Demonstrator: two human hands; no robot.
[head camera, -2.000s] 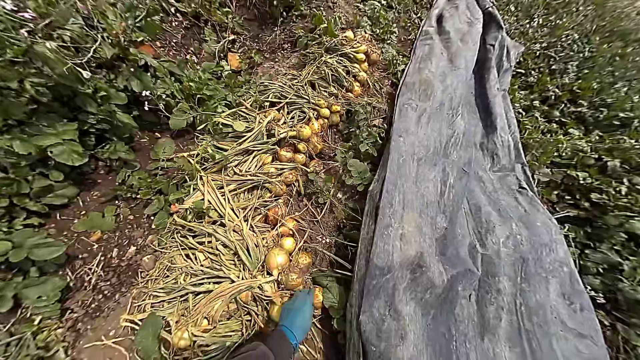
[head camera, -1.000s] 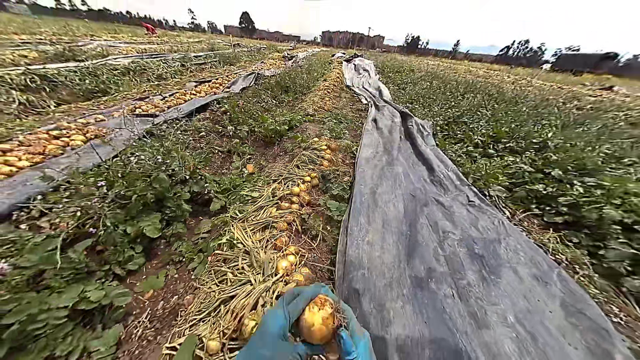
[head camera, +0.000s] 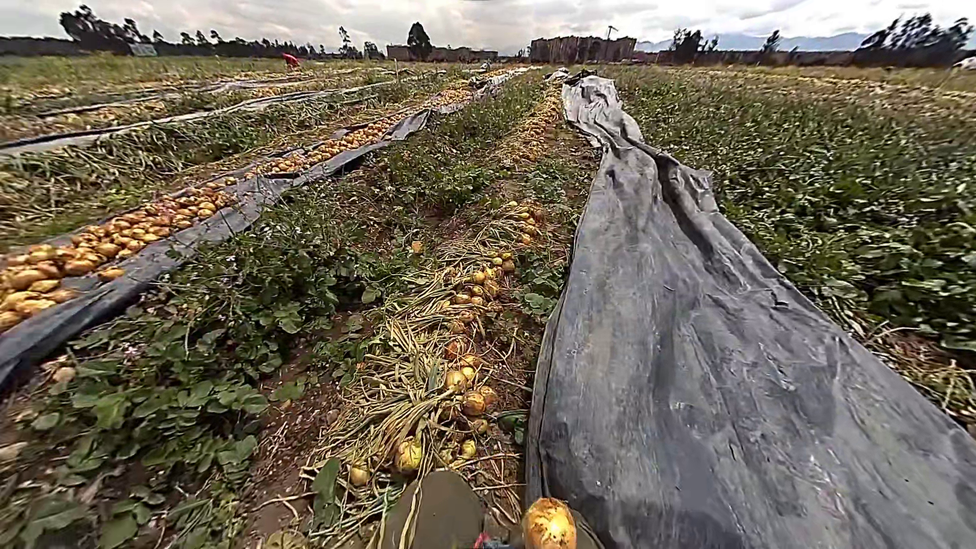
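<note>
A yellow onion (head camera: 550, 524) shows at the bottom edge, beside the near left corner of a long grey plastic sheet (head camera: 686, 366). Neither my left hand nor my right hand can be made out, so what supports this onion is hidden. Just left of it, a small red and bluish bit is cut off by the frame edge, too little to identify. Pulled onions (head camera: 456, 380) with dry tops (head camera: 396, 381) lie in a row on the soil. One larger onion (head camera: 408, 456) rests close to a brownish-grey rounded shape (head camera: 436, 512), perhaps my knee or boot.
Leafy weeds (head camera: 183, 396) grow left of the row and low green plants (head camera: 862, 198) right of the sheet. More onions (head camera: 114, 240) are heaped along another dark sheet (head camera: 84, 316) at left. A distant person in red (head camera: 291, 59) is at upper left.
A blue-gloved hand was at the onion row; then two blue-gloved hands held an onion at the bottom centre. Now those hands are out of sight. The view has tilted up to the horizon.
</note>
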